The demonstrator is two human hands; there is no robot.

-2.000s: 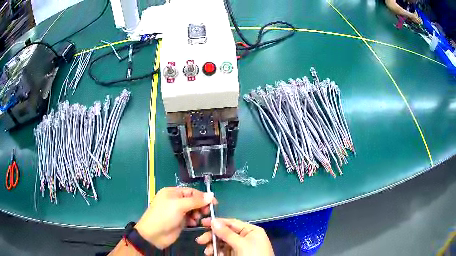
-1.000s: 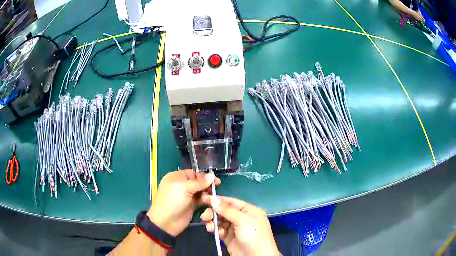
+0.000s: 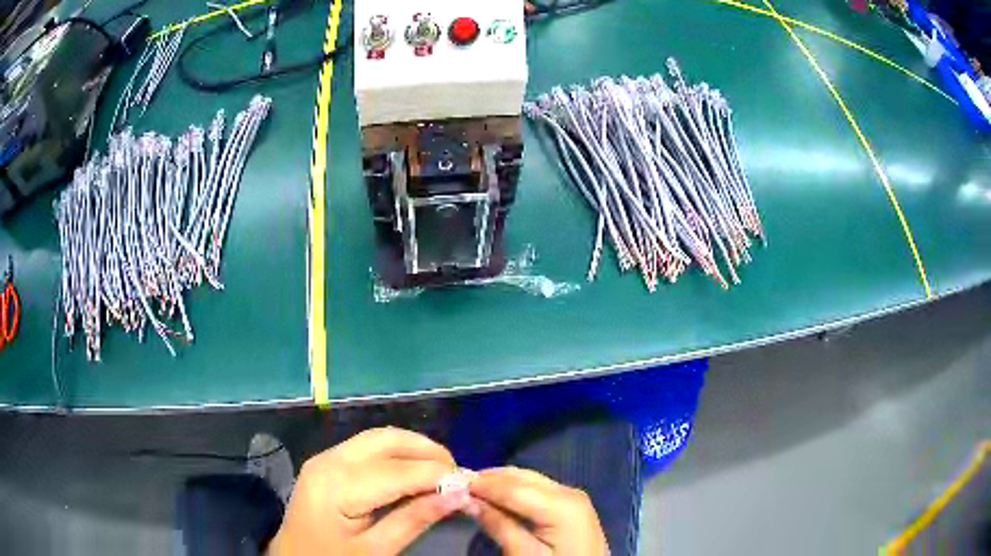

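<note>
A small clear, whitish modular plug (image 3: 456, 481) is between my fingertips, below the bench edge over my lap. My left hand (image 3: 375, 489) pinches it from the left. My right hand (image 3: 540, 510) closes on it from the right, fingertips touching those of the left. No cable shows at the plug; my hands may hide one. The crimping machine (image 3: 440, 81) stands on the bench beyond my hands. Its dark crimping head with the clear guard (image 3: 448, 230) has no cable in its mouth.
Grey cables lie in a left pile (image 3: 147, 234) and a right pile (image 3: 663, 179). Crumpled clear film (image 3: 532, 283) lies under the crimping head. Orange-handled scissors (image 3: 9, 313) are at the far left. A dark bench machine (image 3: 54, 98) is at upper left. The green bench edge curves before me.
My hands have left the machine mouth and moved down over my lap, taking the cable end out of it. The view has tilted down, so the bench appears higher.
</note>
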